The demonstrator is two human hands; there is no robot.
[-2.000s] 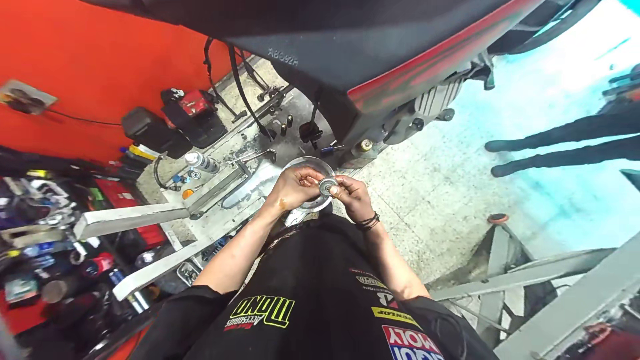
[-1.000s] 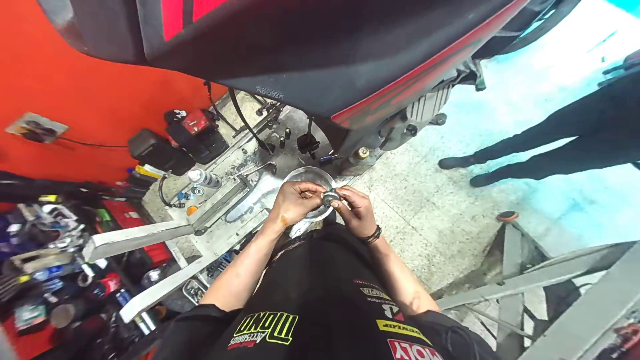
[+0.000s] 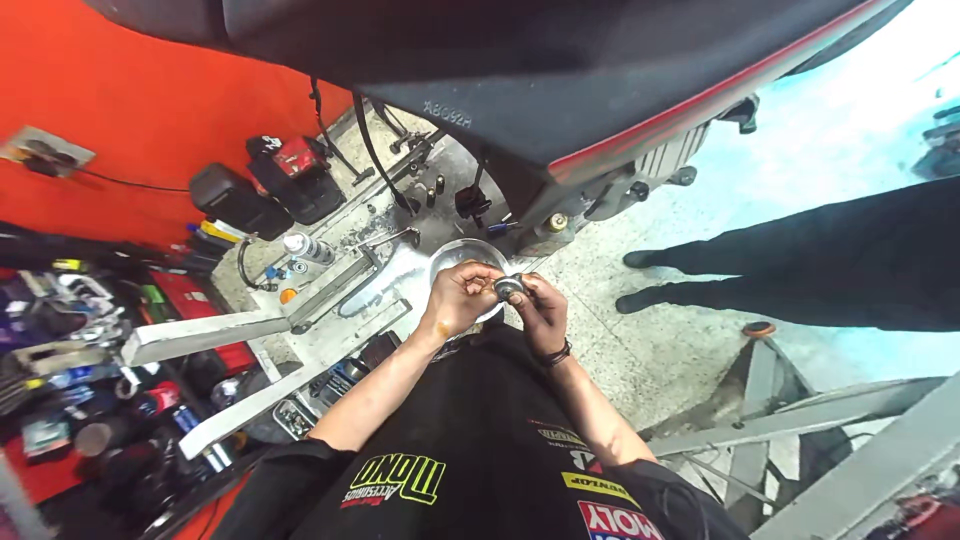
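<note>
A small round metal part [image 3: 508, 287] is between my two hands, above a round metal bowl [image 3: 466, 252]. My right hand [image 3: 543, 307] grips the part's right side with thumb and fingers. My left hand [image 3: 466, 296] is at its left side with fingertips curled; whether they hold the part or something small is hidden. Beyond the bowl hangs the dark plastic bodywork of a motorcycle [image 3: 525, 82], with a finned metal engine part [image 3: 667, 165] at its right.
Grey steel beams [image 3: 210, 337] reach out at left, near a spray can [image 3: 309, 247] and black tool cases [image 3: 238, 201]. Tools crowd the lower left. A person's legs [image 3: 795, 262] are at right, above a grey metal frame [image 3: 780, 420] with a round pad.
Both hands stay together over the bowl, and the round part has tilted between them. The person at right has come nearer the motorcycle. The view has shifted somewhat.
</note>
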